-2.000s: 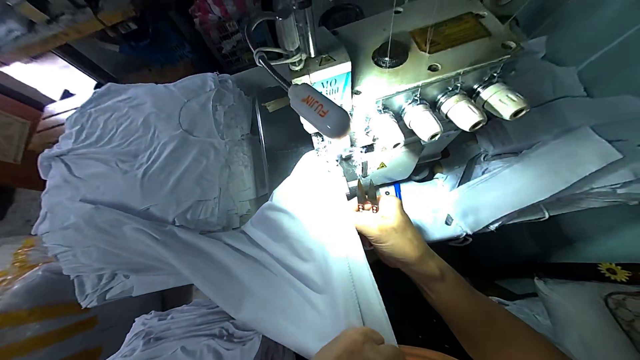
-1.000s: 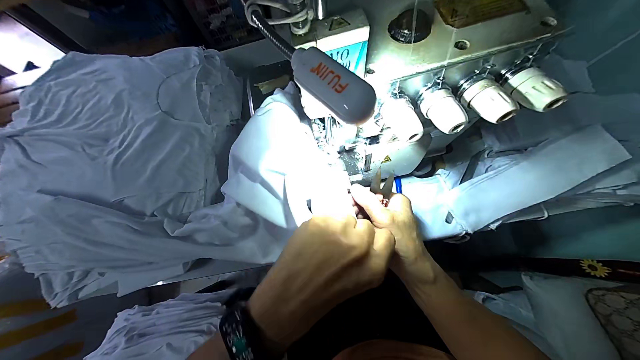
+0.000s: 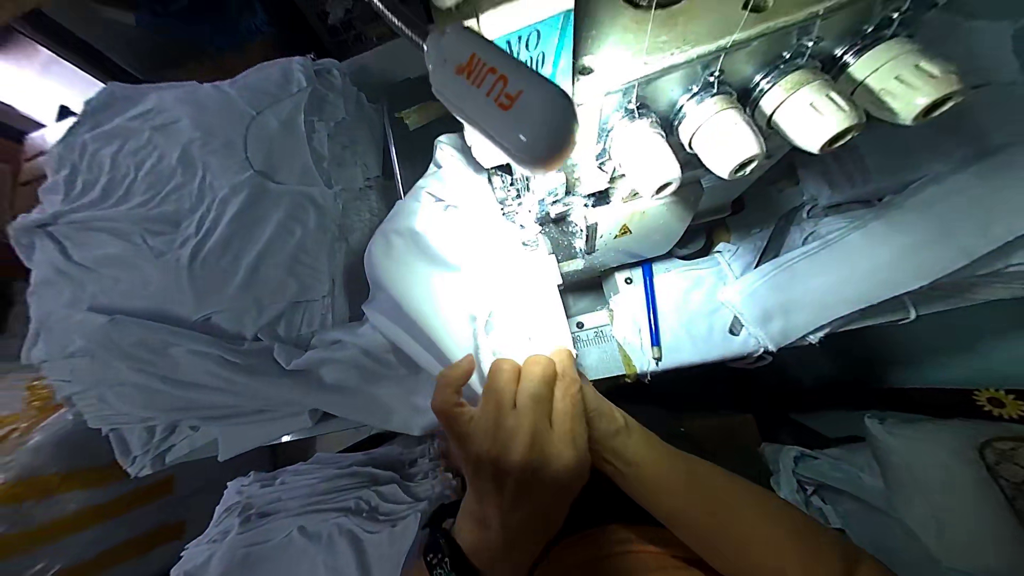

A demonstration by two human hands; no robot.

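Observation:
A white fabric piece point(image 3: 448, 264) lies brightly lit under the needle area of an overlock sewing machine point(image 3: 632, 232). My left hand point(image 3: 520, 424), with a dark wrist device, has its fingers closed on the near edge of this fabric. Just behind and to its right is my right hand point(image 3: 604, 424), its fingers mostly hidden by the left one; whether it grips the cloth or anything else cannot be seen. A lamp point(image 3: 504, 96) hangs over the needle area. A blue pen-like tool point(image 3: 651, 308) lies right of a metal ruler scale point(image 3: 594, 340).
A stack of light garment pieces point(image 3: 192, 208) covers the left of the table, with another fabric pile point(image 3: 320, 512) lower down. White strips of cloth point(image 3: 872, 232) lie at the right, below the machine's tension dials point(image 3: 808, 112). A plastic-wrapped bundle point(image 3: 80, 488) is at the lower left.
Two seconds ago my right hand held thread snips upright by the machine; they are not visible now. My left hand has moved from the bottom edge up beside the right. The view has moved closer.

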